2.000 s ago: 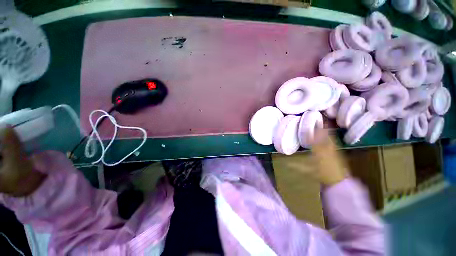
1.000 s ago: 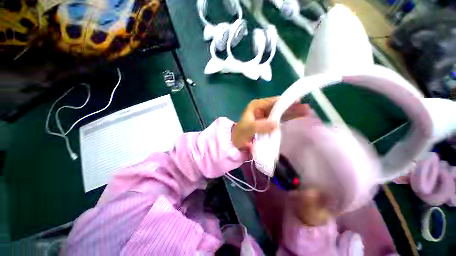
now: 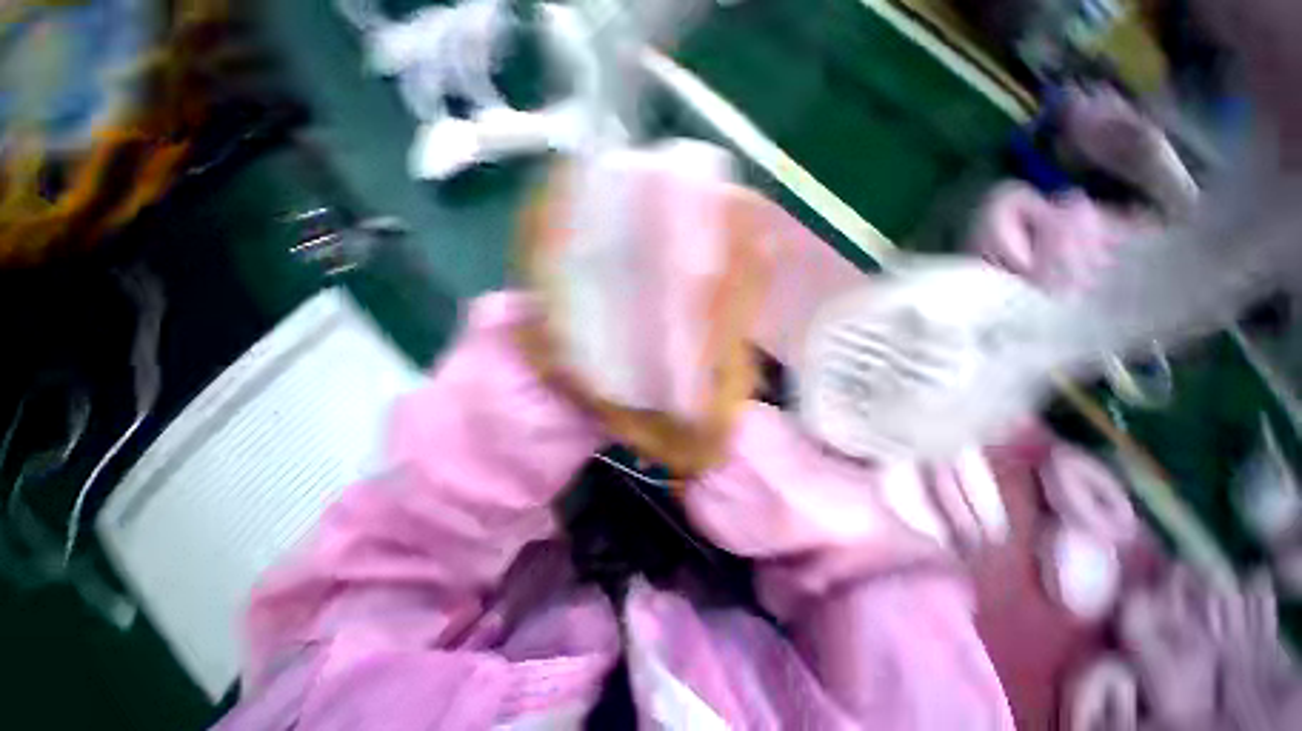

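Note:
The frame is strongly blurred. A white ear cup with a pale pink side point(image 3: 643, 279) is between my two hands in the middle of the view. My left hand point(image 3: 550, 336) is around its left and lower side. My right hand point(image 3: 721, 386) is against its right and lower side. Single fingers cannot be made out. Another white ear cup point(image 3: 914, 357), its inner face bare with a pattern of holes, hangs to the right of my hands. White blurred headset parts run from the two cups towards the top and the right.
A printed paper sheet point(image 3: 264, 479) lies at left, with a white cable point(image 3: 143, 371) beyond it. White headsets point(image 3: 464, 86) are at the top left. Loose pink ear pads point(image 3: 1185, 628) lie at lower right on and beside the pink mat point(image 3: 1021, 571). A blurred monitor point(image 3: 86, 129) is at upper left.
The view has shifted. Both hands are now together around one ear cup; a second ago they were apart on the headset. The bare cup now faces the camera at right.

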